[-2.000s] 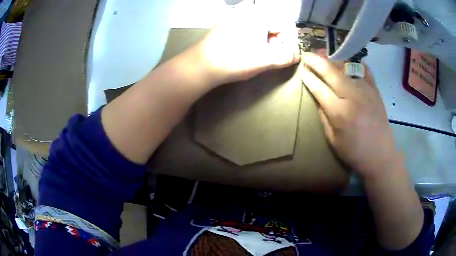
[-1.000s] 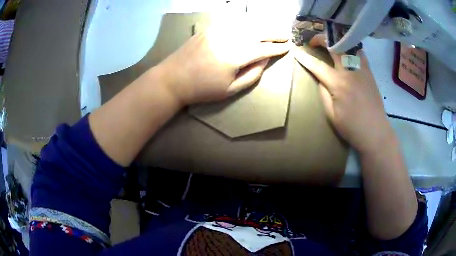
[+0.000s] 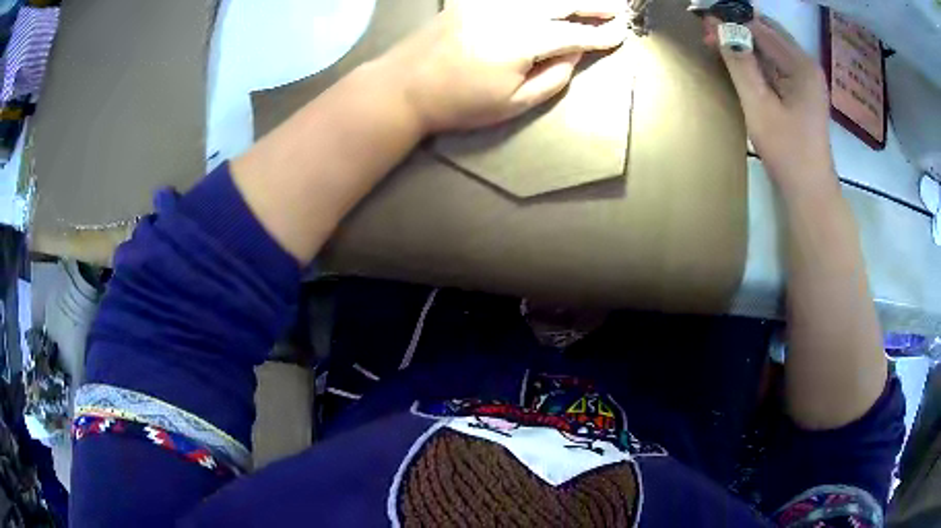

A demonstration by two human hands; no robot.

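Observation:
The khaki garment panel [image 3: 516,253] lies on the machine table with its near edge at the table front. The pointed patch pocket [image 3: 547,155] lies on it, point towards me. My left hand [image 3: 495,67] rests flat on the pocket, fingers by the presser foot [image 3: 637,15] in lamp glare; it presses and does not grasp. My right hand [image 3: 779,88] is off the pocket, at the white ribbed knob [image 3: 735,38] right of the needle, fingers partly hidden behind it. Whether it grips anything cannot be told.
A stack of cut khaki panels [image 3: 119,124] lies at the left. A phone [image 3: 856,77] with a dark red edge lies at the right. The white table [image 3: 289,46] shows between stack and panel. The machine head is mostly cut off by the top edge.
My right hand has left the cloth beside the pocket and moved up and right to the knob. My left hand stays on the pocket. The whole view has shifted, so the machine sits higher.

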